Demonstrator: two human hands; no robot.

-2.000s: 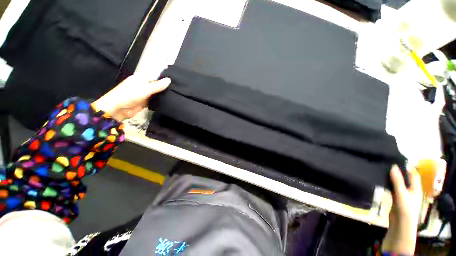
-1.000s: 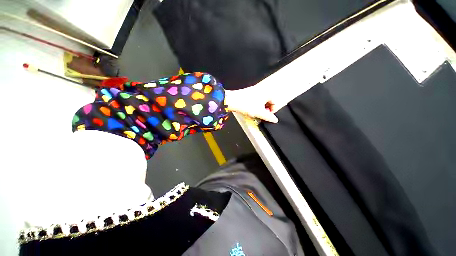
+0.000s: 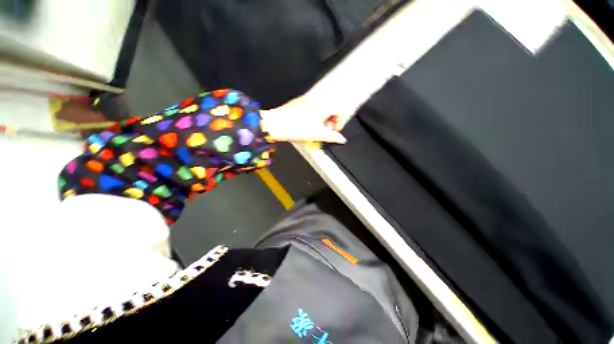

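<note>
The notched panel (image 3: 512, 111) lies flat on the pale work board (image 3: 367, 213), its stepped corner at the upper right. Black lining fabric (image 3: 464, 195) lies over the panel's near part in long folds, along the board's front edge. My left hand (image 3: 306, 126) is at the fabric's left corner, at the board's edge. Its thumb points at the corner; the bright blur hides whether the fingers pinch the cloth. My right hand is not in view; the fabric's far right end is cut off by the picture's edge.
A stack of black cut fabric (image 3: 249, 47) lies beyond my left hand. My grey apron (image 3: 336, 282) is close to the board's front edge. A yellow line (image 3: 276, 188) marks the grey floor. A white surface with blurred items stands at far left.
The view has swung left since the first frame, and my right hand has left the picture. Since the second, the scene has shifted slightly left. My left hand stays by the fabric's corner.
</note>
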